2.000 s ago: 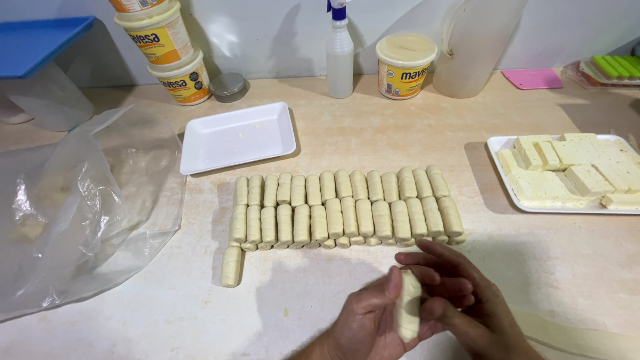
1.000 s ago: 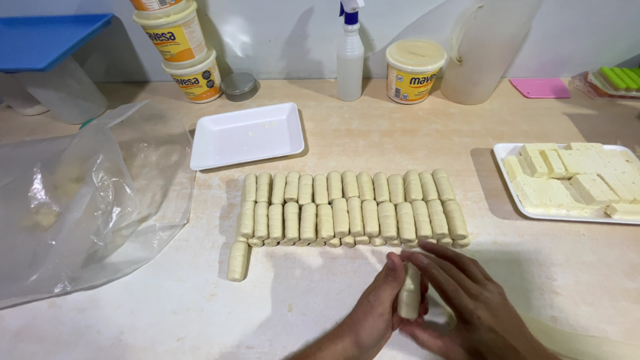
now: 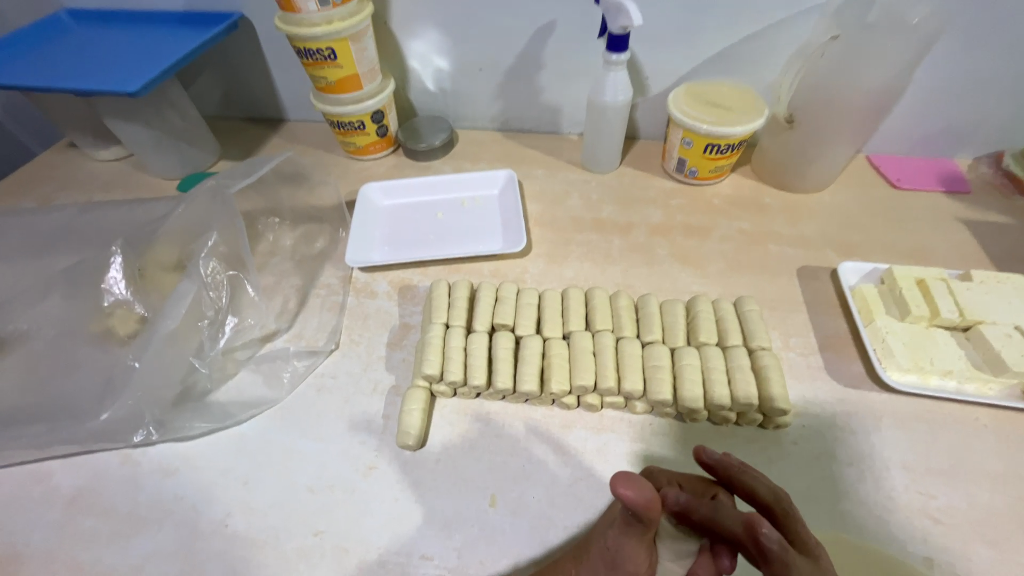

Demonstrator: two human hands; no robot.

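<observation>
Near the bottom edge, right of centre, my left hand [image 3: 620, 528] and my right hand [image 3: 748, 512] are cupped together around a pale dough roll [image 3: 677, 549], mostly hidden by the fingers. Beyond them lie stacked rows of short dough rolls [image 3: 582, 360], side by side, with more rolls showing underneath. One separate dough roll [image 3: 413, 418] lies at the near left corner of the stack. At the bottom right, a flat pale piece [image 3: 868, 556], perhaps dough, shows beside my right hand.
A white foam tray [image 3: 438, 254] with crumbs lies behind the stack. Blocks of white cheese [image 3: 920, 344] fill another tray at right. A clear plastic bag [image 3: 200, 352] covers the left side. Margarine tubs [image 3: 356, 120], a spray bottle [image 3: 608, 112] and a plastic pitcher [image 3: 824, 104] stand along the wall.
Both hands stay around the dough roll while their fingers shift. The roll showed more fully between the fingers before and is now mostly covered. The stack has not changed.
</observation>
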